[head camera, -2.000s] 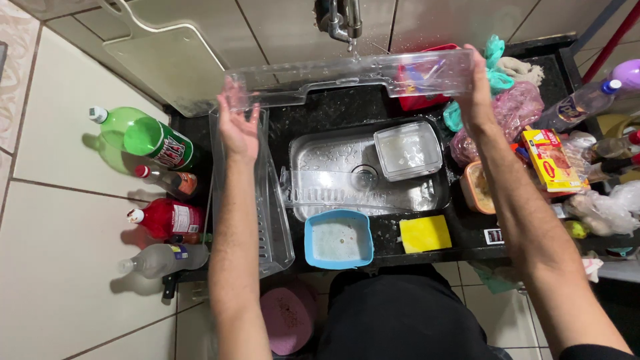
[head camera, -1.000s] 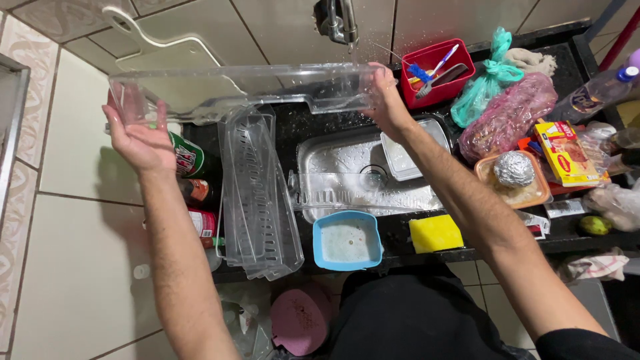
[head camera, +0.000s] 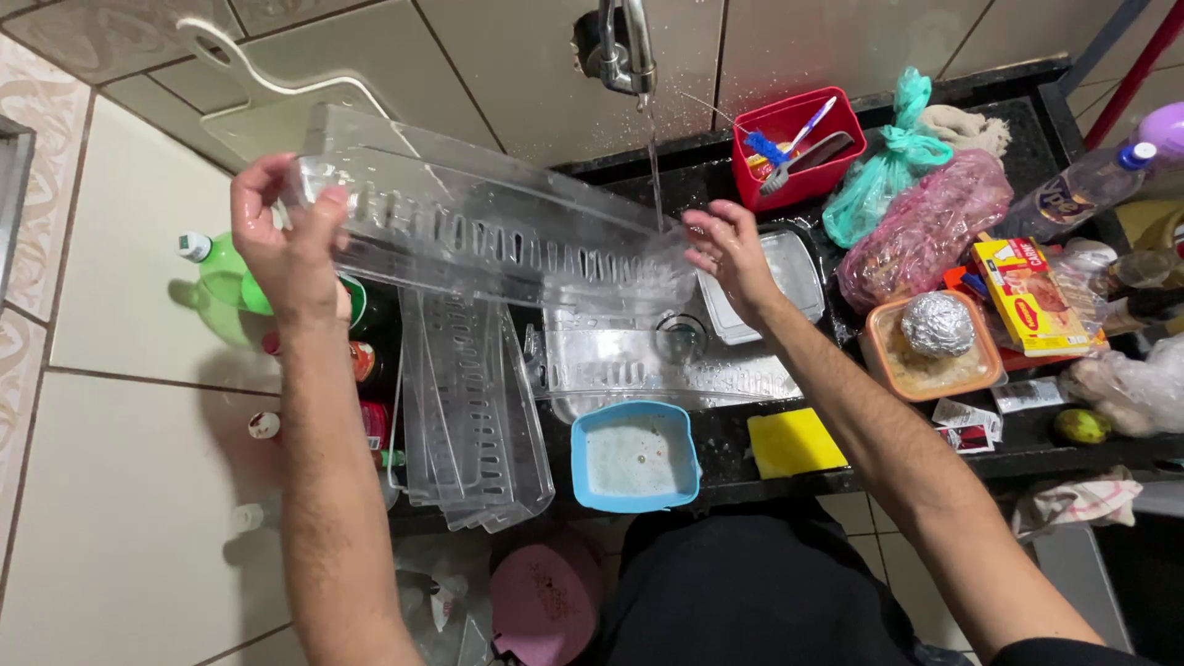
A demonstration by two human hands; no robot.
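Observation:
My left hand grips the left end of a clear plastic slotted bin, tilted above the sink. At its right end is my right hand, fingers spread; whether they touch the plastic I cannot tell. Water runs from the metal faucet behind the bin. Several similar clear slotted pieces lie stacked left of the sink, and another clear slotted piece lies across the steel basin. A lidded plastic container rests at the basin's right side. A blue tub of cloudy, sudsy water stands at the front edge.
A yellow sponge lies right of the tub. Behind stands a red bin with brushes. Bags, a foil ball on an orange container and a yellow box crowd the right. Bottles stand left; a white board leans behind.
The held bin was level and lengthwise along the wall; now it slants down to the right, its slotted face showing. My right hand's fingers have come off the bin's upper edge and spread.

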